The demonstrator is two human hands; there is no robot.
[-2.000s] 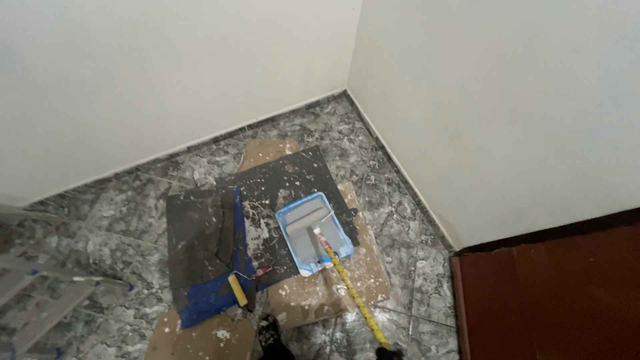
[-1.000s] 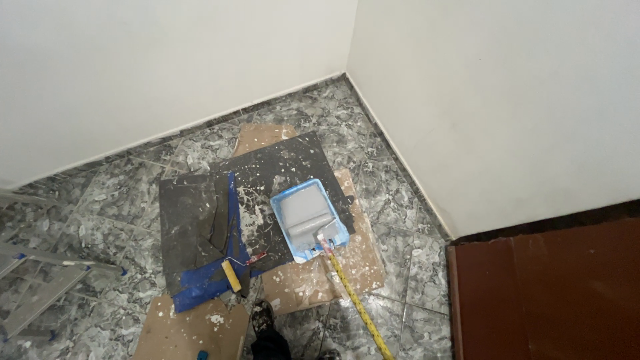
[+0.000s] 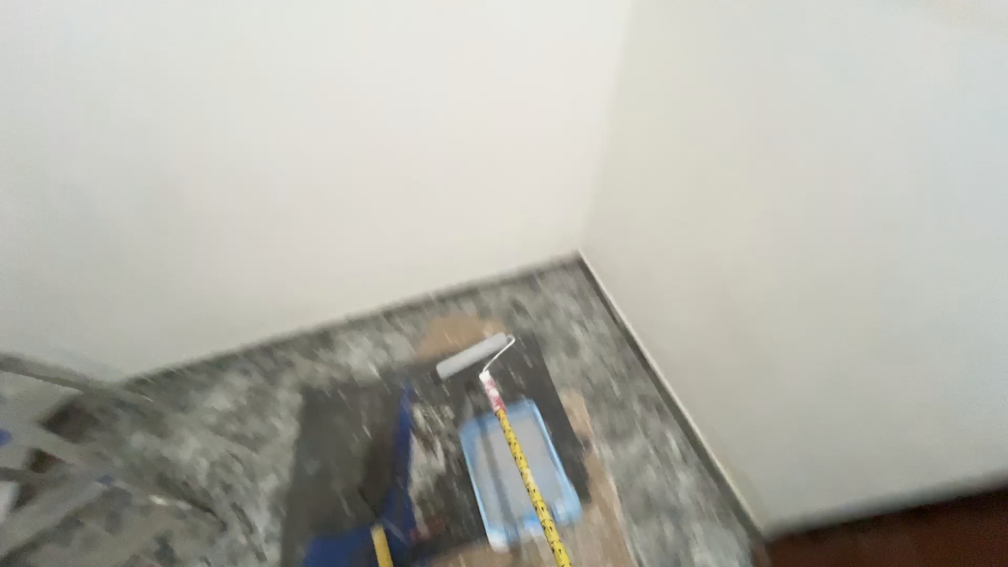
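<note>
Neither my left hand nor my right hand shows in the head view. A paint roller (image 3: pixel 472 356) with a grey-white sleeve and a wire frame is at the end of a yellow patterned extension pole (image 3: pixel 526 476), which runs out at the bottom edge. The roller appears raised beyond the far end of a blue paint tray (image 3: pixel 520 472) holding pale grey paint, with the pole crossing over the tray. A second roller's yellow part (image 3: pixel 382 547) lies at the bottom edge by a blue sheet (image 3: pixel 346 549). The picture is blurred by motion.
Dark, paint-spattered sheeting (image 3: pixel 335 457) and brown cardboard (image 3: pixel 453 335) cover part of the grey marbled floor (image 3: pixel 244 429). A metal stepladder (image 3: pixel 63 465) stands at the left. Two white walls (image 3: pixel 315 157) meet in a corner behind. A reddish-brown surface (image 3: pixel 898 535) is at the lower right.
The roller on the pole has left the paint in the tray and is now beyond the tray's far end. The view has tilted upward.
</note>
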